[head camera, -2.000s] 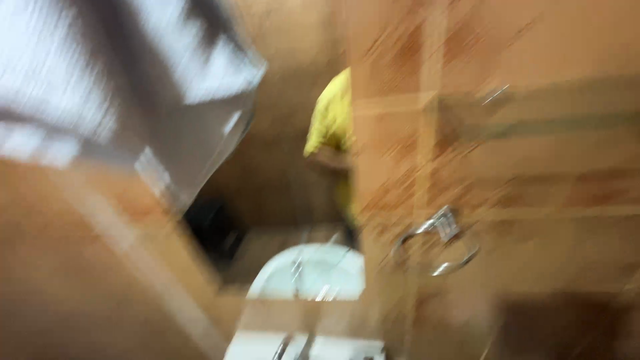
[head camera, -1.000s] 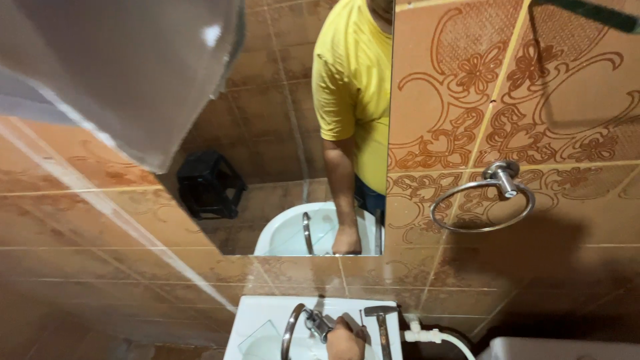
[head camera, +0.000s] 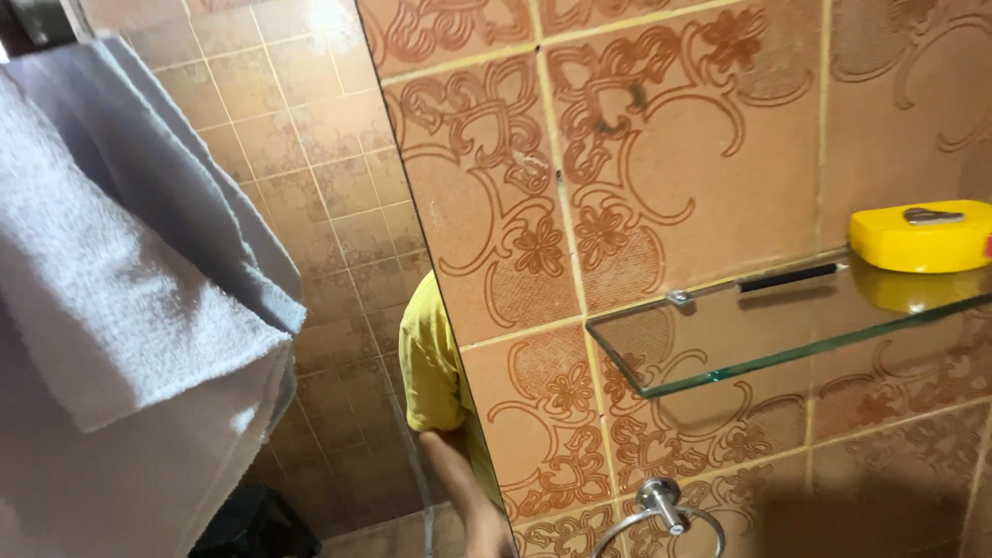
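Neither my left hand nor my right hand shows directly in the head view. A wall mirror (head camera: 333, 256) reflects a person in a yellow shirt (head camera: 431, 356), one arm hanging down; the hand at its end is cut off by the lower edge. On the right, a glass shelf (head camera: 697, 349) is fixed to the patterned wall tiles. A black pencil (head camera: 790, 277) lies on it near the wall, and a yellow tape measure (head camera: 922, 236) with a metal clip rests at its right end. Below the shelf, a chrome towel ring (head camera: 659, 519) is mounted on the tiles.
A light towel (head camera: 147, 256) hangs at the left, in front of part of the mirror. The reflection shows a black plastic stool (head camera: 256, 523) at the bottom left. The shelf's glass corner juts out from the wall.
The view has swung up and right, bringing in the shelf, pencil and tape measure. The washbasin, hammer and the hand at the faucet, seen one second ago, are out of view.
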